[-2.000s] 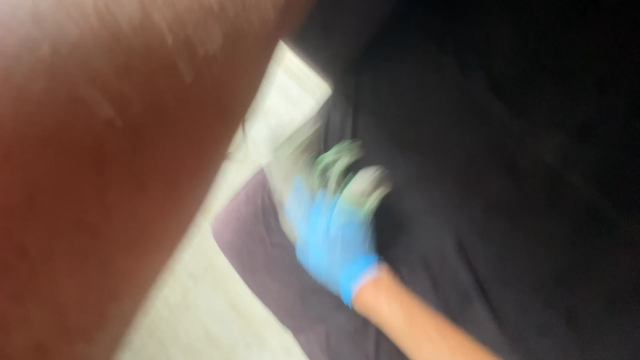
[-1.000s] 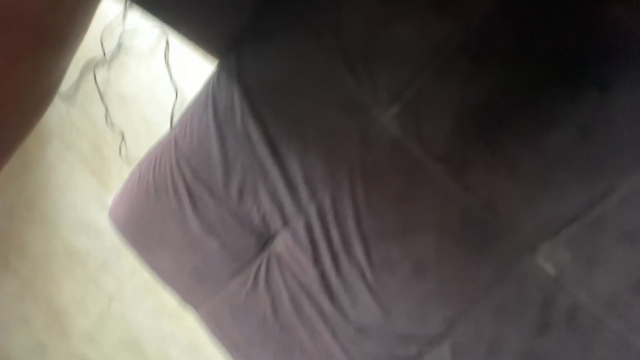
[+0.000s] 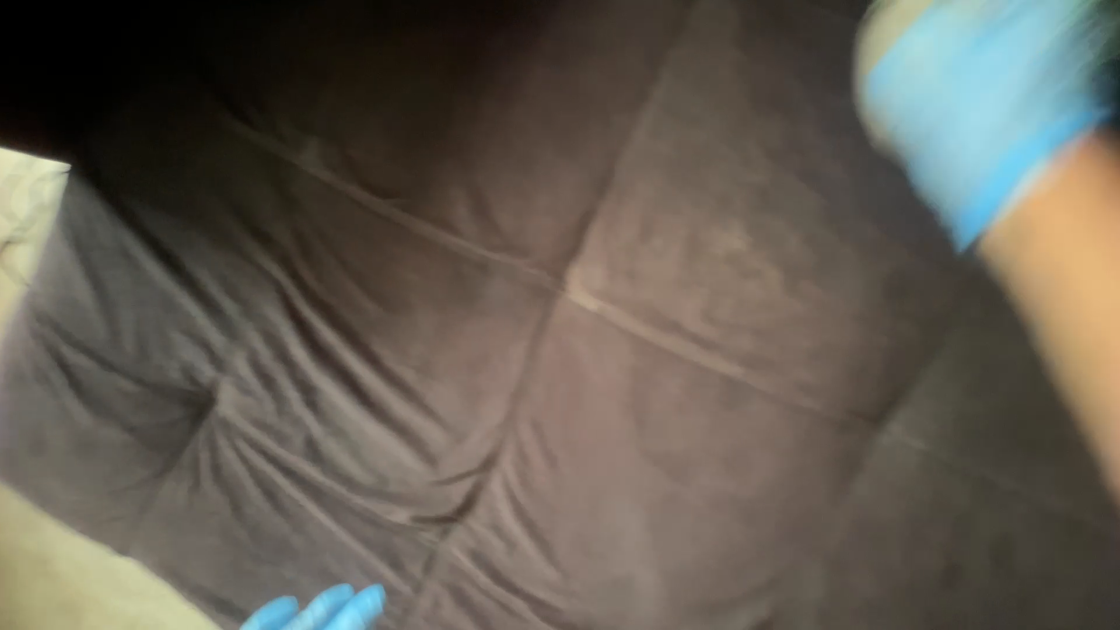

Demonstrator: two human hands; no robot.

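A large dark purple-brown upholstered cushion (image 3: 682, 420) with tufted seams and deep folds fills most of the view. My right hand (image 3: 989, 96), in a light blue glove, is at the upper right over the dark fabric. It is strongly blurred, with a pale tan patch at its left edge; whether it holds something cannot be told. Of my left hand (image 3: 324, 611), only blue-gloved fingertips show at the bottom edge, near the wrinkled fabric at the lower left. The rest of that hand is out of view.
Pale floor (image 3: 79, 569) shows past the cushion's edge at the lower left. More of the light floor appears at the far left, with thin dark cords or strands on it. The upper left is in deep shadow.
Both gloved hands have come into view since one second ago, when neither showed. The view has shifted toward the tufted fabric. The large brown blurred shape at the left is gone.
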